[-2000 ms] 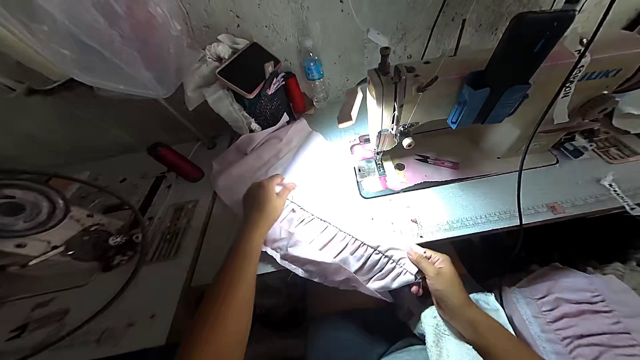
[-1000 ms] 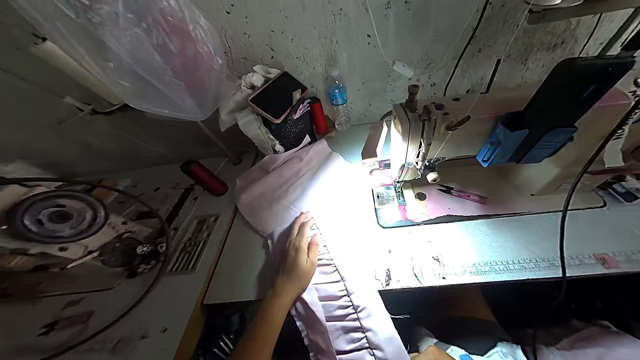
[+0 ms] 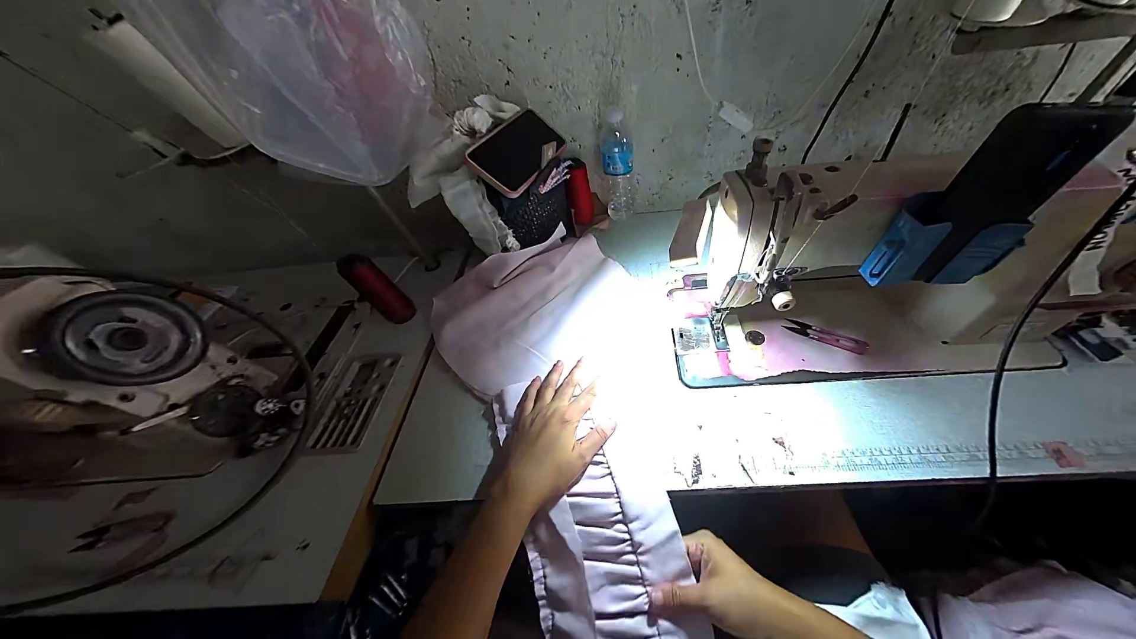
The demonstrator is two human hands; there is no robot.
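Observation:
A pale pink fabric piece lies on the table left of the sewing machine, its gathered strip running down over the front edge. My left hand rests flat on the cloth with its fingers apart, where the gathered strip begins. Below the table edge my right hand pinches the right border of the gathered part between thumb and fingers. Thread snips with pink handles lie on the machine bed, right of the needle area. Glare washes out the fabric's right side.
At the left stands another machine beside a red thread cone. A water bottle, a phone and a red spool sit by the wall. A blue holder bears a dark phone. More pink fabric lies lower right.
The gathered strip, held slanting to the right between both hands two seconds ago, now hangs down toward me. My right hand, mostly out of view one second ago, now grips its border.

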